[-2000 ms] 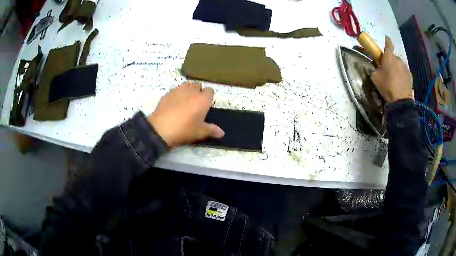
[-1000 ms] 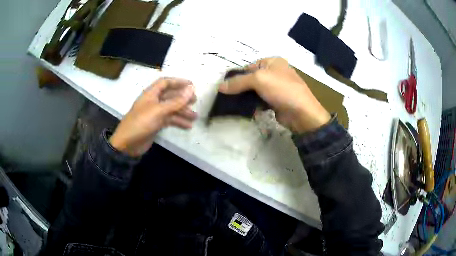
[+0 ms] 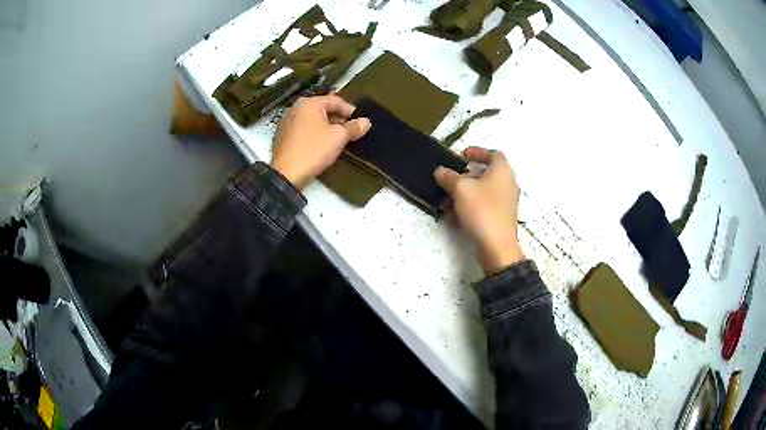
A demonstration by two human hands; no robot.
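A black-faced fabric rectangle point(image 3: 399, 153) with a thin olive edge lies over a larger olive panel point(image 3: 403, 91) at the table's left part. My left hand point(image 3: 317, 138) pinches its left end between thumb and fingers. My right hand point(image 3: 483, 197) pinches its right end. A second layer shows along its near edge; how many pieces are under it I cannot tell. The stack of olive cut pieces point(image 3: 617, 319) and the stack of black cut pieces point(image 3: 658, 243) lie to the right.
Rolled olive bundles point(image 3: 508, 38) and bunched olive pieces point(image 3: 294, 63) lie at the far and left edges. A metal ruler point(image 3: 621, 71) runs along the far edge. Red-handled scissors point(image 3: 734, 332) and the steam iron point(image 3: 704, 403) are at the right, the iron cut off by the picture's edge.
The view has turned left. Both hands have moved left with the black-faced piece to the larger olive panel. My left hand, empty before, now holds one end. The iron, released earlier, stays at the right.
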